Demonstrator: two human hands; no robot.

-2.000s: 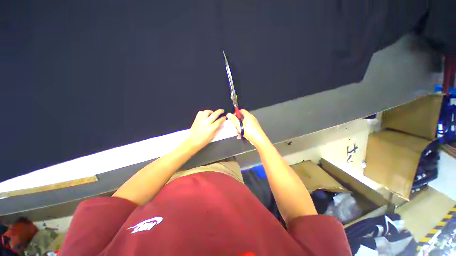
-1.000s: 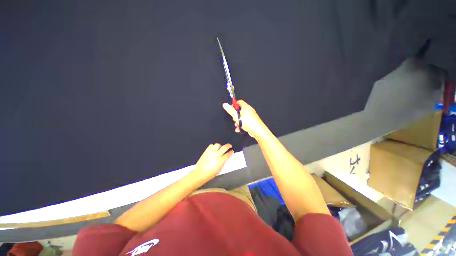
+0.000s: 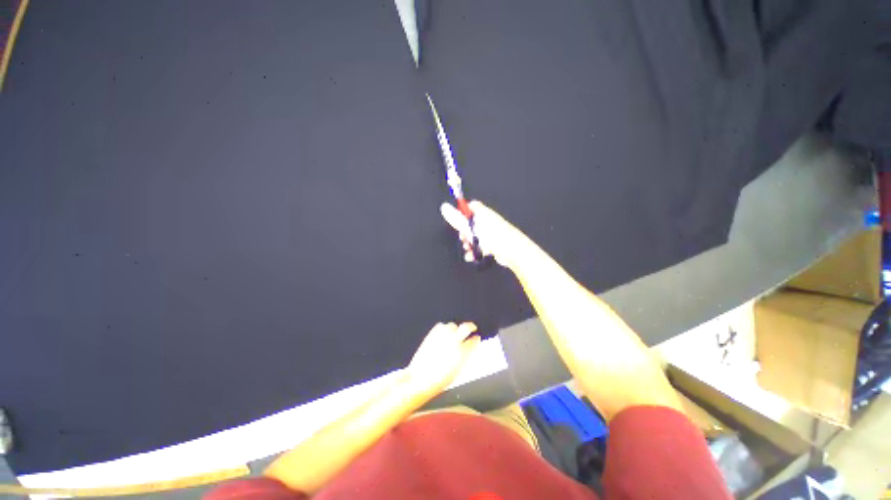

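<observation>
Dark navy fabric (image 3: 244,215) covers most of the table. My right hand (image 3: 474,232) holds fabric shears (image 3: 449,168) over the cloth, red handle in the hand and long silver blades pointing away from me, looking closed. My left hand (image 3: 446,354) rests at the near cloth edge, fingertips curled on the fabric; whether it pinches the cloth is hard to tell. A white paper strip (image 3: 293,420) shows along the near edge under the cloth. A pale, narrow pointed gap (image 3: 410,29) shows in the cloth at the top, beyond the blade tips.
A yellow-tan wooden yardstick (image 3: 147,485) lies at the near left edge. A pale block (image 3: 5,432) sits at the far left. Grey table surface (image 3: 674,278) shows at right. Cardboard boxes (image 3: 813,344) stand below right. Loose cloth bunches at upper right.
The right hand and shears moved farther from the near edge over the cloth, the left hand staying at the edge. The view shifted forward, bringing the pale gap into sight.
</observation>
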